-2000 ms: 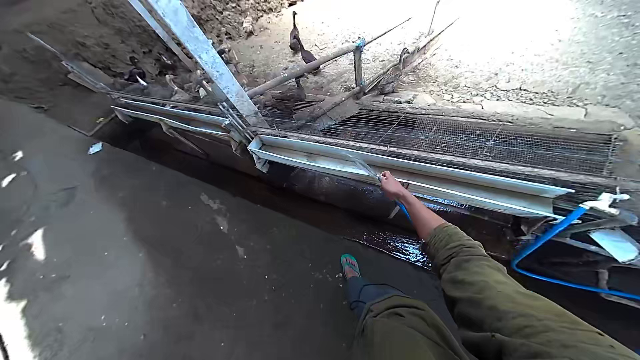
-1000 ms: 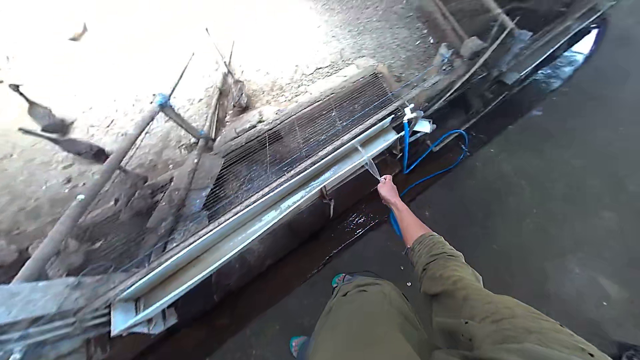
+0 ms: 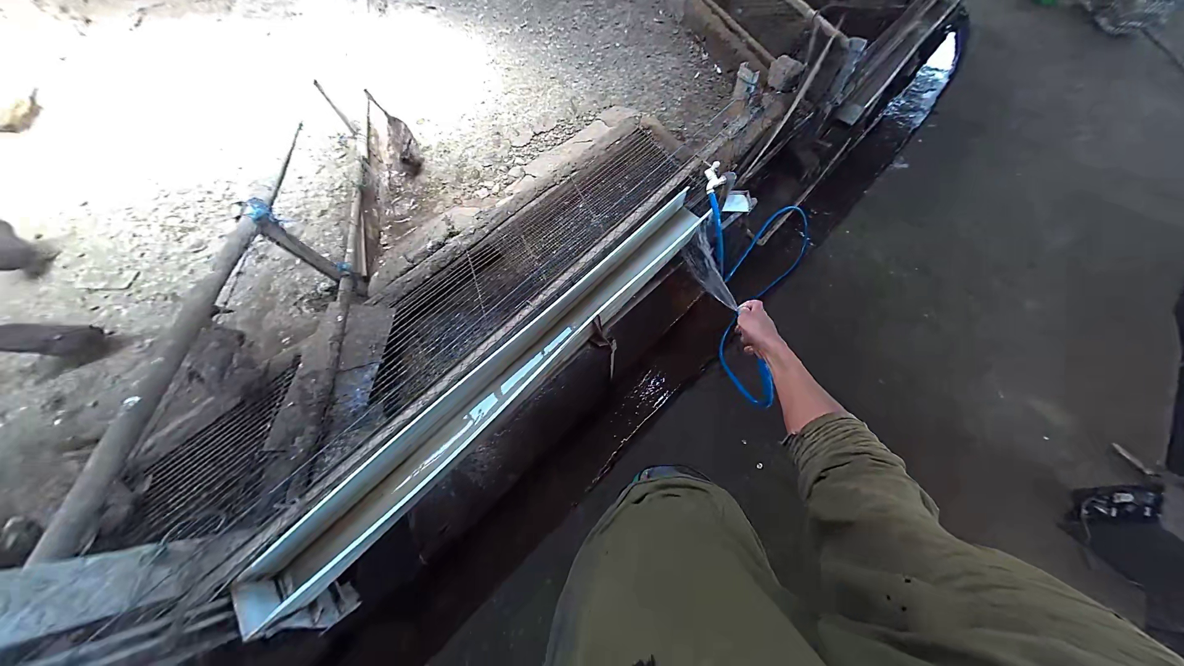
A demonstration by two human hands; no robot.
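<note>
My right hand (image 3: pixel 758 327) is closed around the end of a blue hose (image 3: pixel 805 242), and a fan of water (image 3: pixel 709 268) sprays from it up and left onto the near end of a long metal trough (image 3: pixel 481 407). Water glints along the trough's bottom. The hose loops beside my hand and runs up to a white plastic tap (image 3: pixel 713 178) at the trough's upper right end. My left hand is out of view.
Wire mesh (image 3: pixel 518 268) borders the trough's far side. A wooden pole (image 3: pixel 176 361) tied with blue cord slants at left. Wet dark concrete floor (image 3: pixel 971 305) lies right of a gutter (image 3: pixel 647 393). A dark object (image 3: pixel 1116 502) rests at lower right.
The view has swung strongly to the right. My right hand, holding the hose, has moved along the trough to its tap end, and the spray now lands there.
</note>
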